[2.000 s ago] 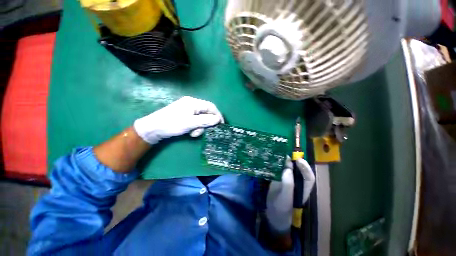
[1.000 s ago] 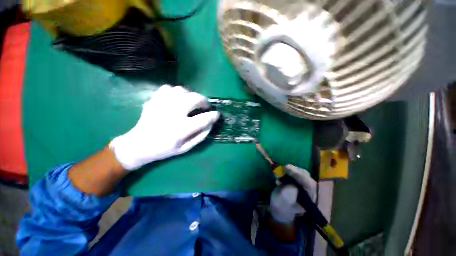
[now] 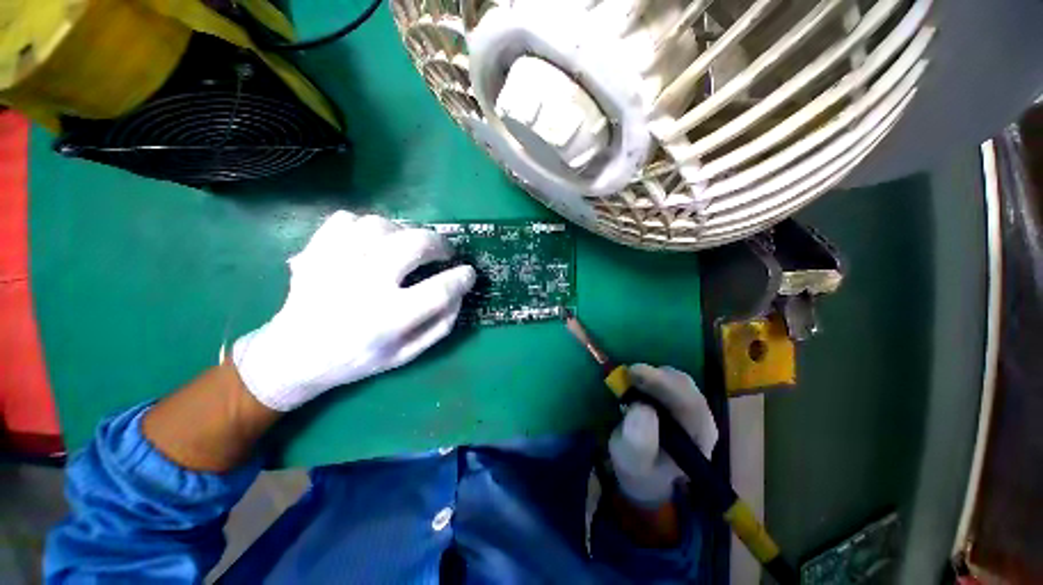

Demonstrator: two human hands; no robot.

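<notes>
A green circuit board [image 3: 520, 272] lies flat on the green mat [image 3: 377, 394], its long side running left to right. My gloved left hand [image 3: 349, 309] rests over the board's left part and hides it; whether solder wire is in its fingers cannot be told. My gloved right hand [image 3: 666, 434] holds the soldering iron [image 3: 677, 440] by its black and yellow handle. The iron's tip is at the board's lower right corner, touching or very close to it.
A large off-white fan [image 3: 686, 103] stands behind the board. A black square fan with a yellow top [image 3: 212, 109] is at back left. The iron stand [image 3: 801, 269] and yellow sponge [image 3: 758, 352] are at right. Another board [image 3: 852, 557] lies on the conveyor at lower right.
The board has moved up and left and now lies level. My left hand has shifted over its left part. The iron has swung from pointing upward to angling at the board's corner.
</notes>
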